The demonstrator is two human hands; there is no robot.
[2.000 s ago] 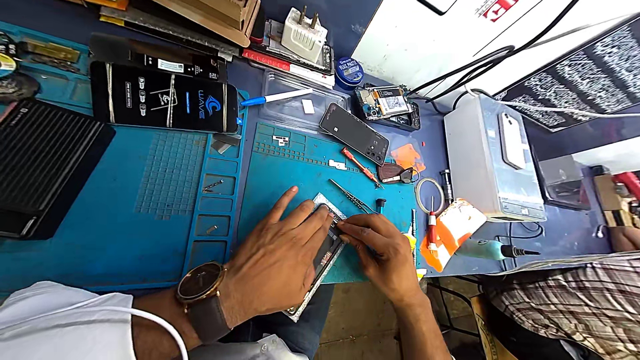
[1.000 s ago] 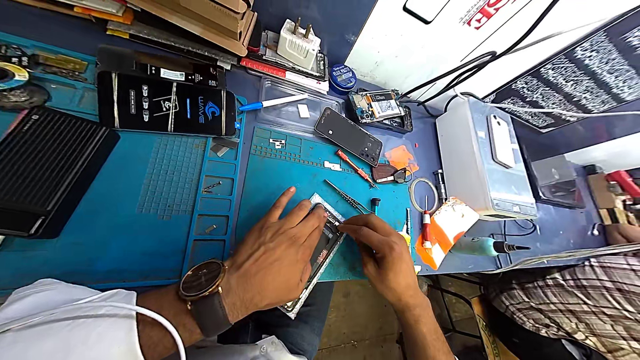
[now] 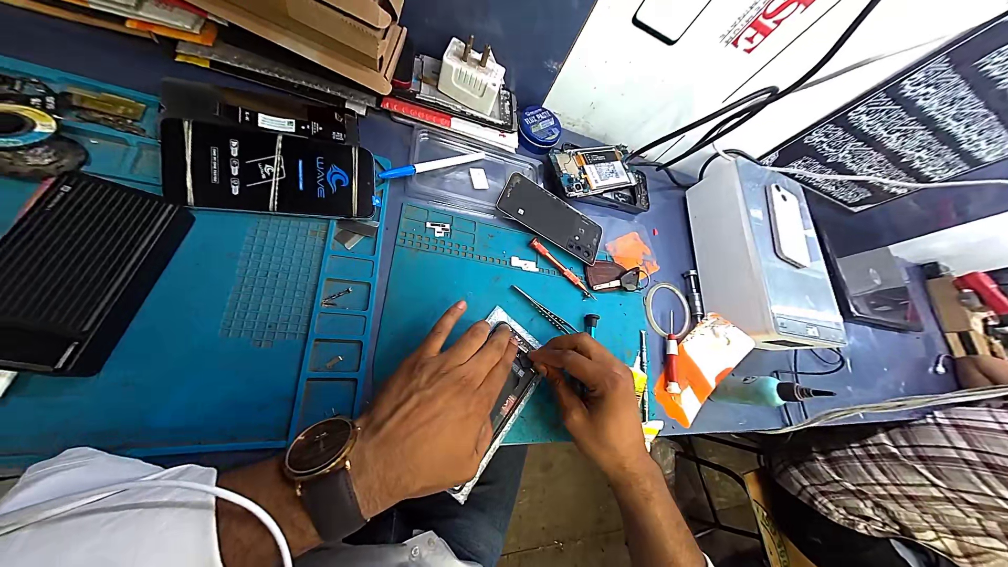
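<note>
A smartphone frame or screen assembly (image 3: 510, 387) lies tilted at the front edge of the teal work mat, on a clear or silvery wrap. My left hand (image 3: 433, 402) rests flat over its left side, fingers spread, with a wristwatch on that wrist. At its upper right edge, my right hand (image 3: 591, 386) has thumb and fingertips pinched together; whether something small is between them is hidden. Tweezers (image 3: 543, 309) lie just above the hands. A red precision screwdriver (image 3: 562, 268) and a dark smartphone (image 3: 550, 218) lie farther up.
Left of my hands is a mat with compartments (image 3: 302, 386); a boxed phone screen (image 3: 268, 168) lies behind. An opened phone (image 3: 597, 172), a car key (image 3: 614, 276), a red-handled screwdriver (image 3: 672, 366) and a metal-cased device (image 3: 764, 252) are to the right. A person in a plaid shirt (image 3: 906, 480) sits at right.
</note>
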